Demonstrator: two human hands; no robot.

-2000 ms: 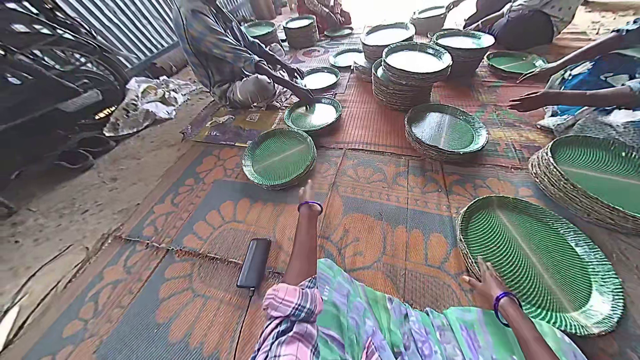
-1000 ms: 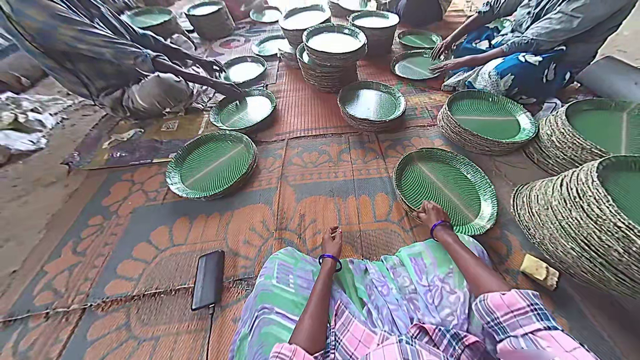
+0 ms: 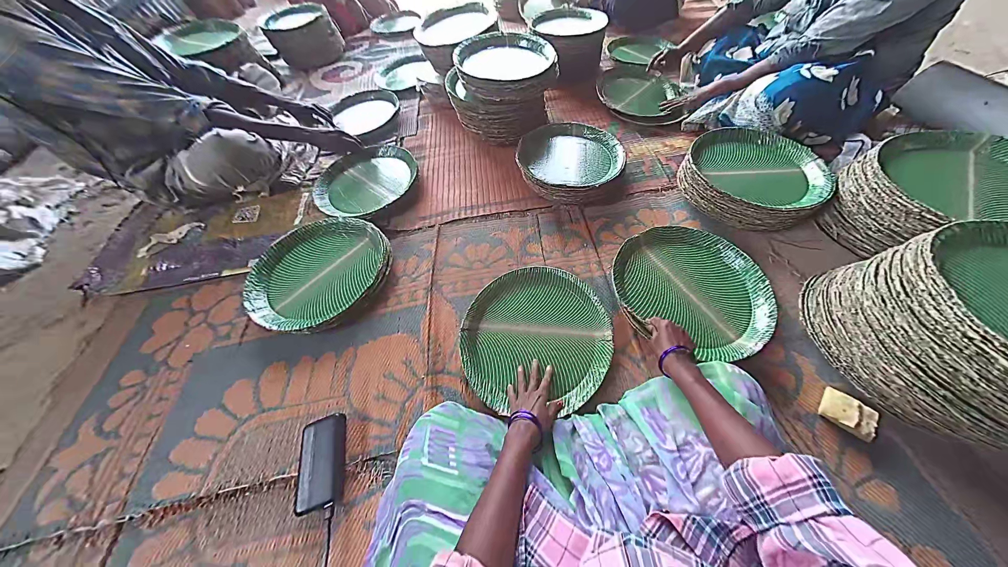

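Observation:
My left hand [image 3: 532, 396] lies with fingers spread on the near edge of a round green leaf-patterned plate [image 3: 537, 335], which rests on the patterned mat in front of my lap. At the near left rim of another green plate [image 3: 685, 276] is my right hand [image 3: 668, 340], its fingers bent there; whether they grip the rim is not clear. Edges of more plates show under that rim. Further left, a low pile of green plates [image 3: 319, 272] sits on the mat.
Tall plate stacks [image 3: 890, 331] stand at the right, near a yellowish block [image 3: 848, 413]. A black power bank [image 3: 321, 463] with a cable lies left of my lap. More stacks [image 3: 504, 87] stand ahead. Co-workers sit at the upper left and upper right, their hands at plates.
A green plate now lies under my left hand, where bare mat showed one second ago. My left hand has opened out onto it. My right hand remains by the right plate's rim.

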